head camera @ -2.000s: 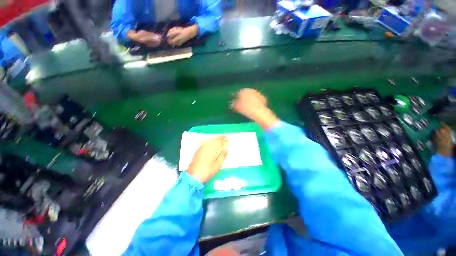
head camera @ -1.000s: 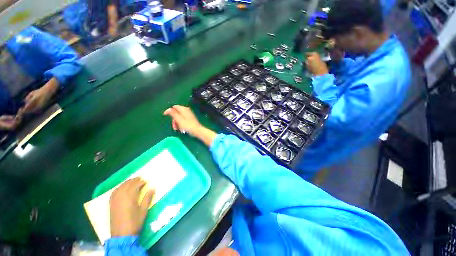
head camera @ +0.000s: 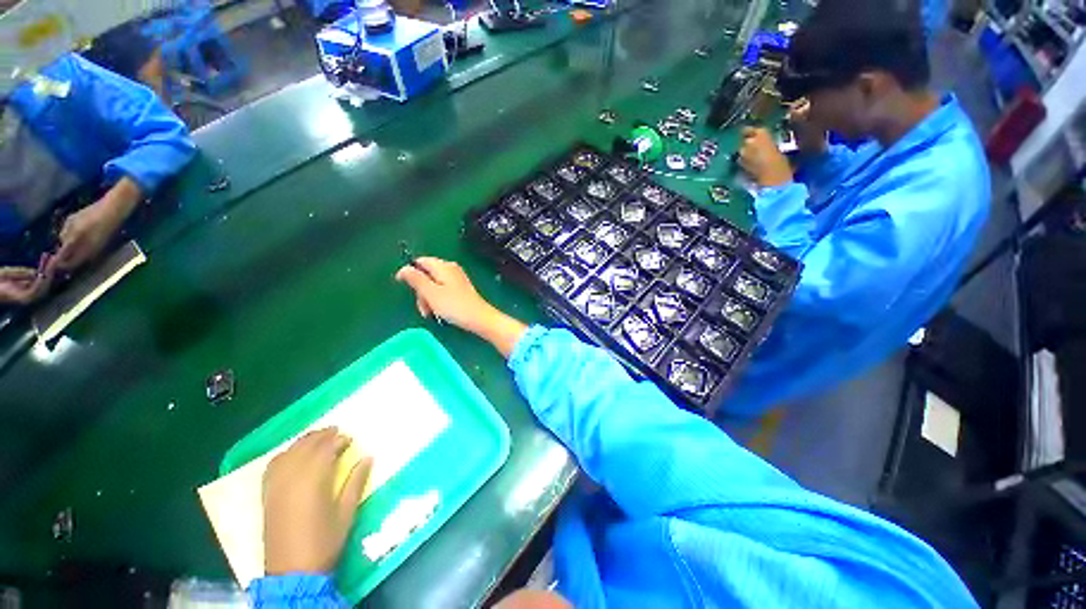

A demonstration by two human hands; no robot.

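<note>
A light green tray [head camera: 482, 434] lies in front of me with a white to pale yellow sheet [head camera: 405, 416] across it, overhanging its left side. My left hand [head camera: 312, 500] rests palm down on the sheet, fingers curled; whether it holds anything under the fingers cannot be told. My right hand [head camera: 443, 292] is above the green mat beyond the tray, its fingertips closed around thin dark tweezers [head camera: 409, 252] that point away from me. No module shows at their tip. A black blister tray [head camera: 572, 312] with silver modules in its pockets lies right of my right hand.
A loose module [head camera: 220, 385] lies left of the green tray. A green disc [head camera: 644, 144] and several loose modules lie beyond the blister tray. A blue and white unit [head camera: 399, 57] stands at the far side. A person in blue [head camera: 869, 238] works at right, another person's hands [head camera: 72, 244] at far left.
The view has swung right since the oldest frame, bringing the blister tray to the middle. My right hand stays beyond the green tray; the tweezers now show clearly. My left hand stays on the sheet.
</note>
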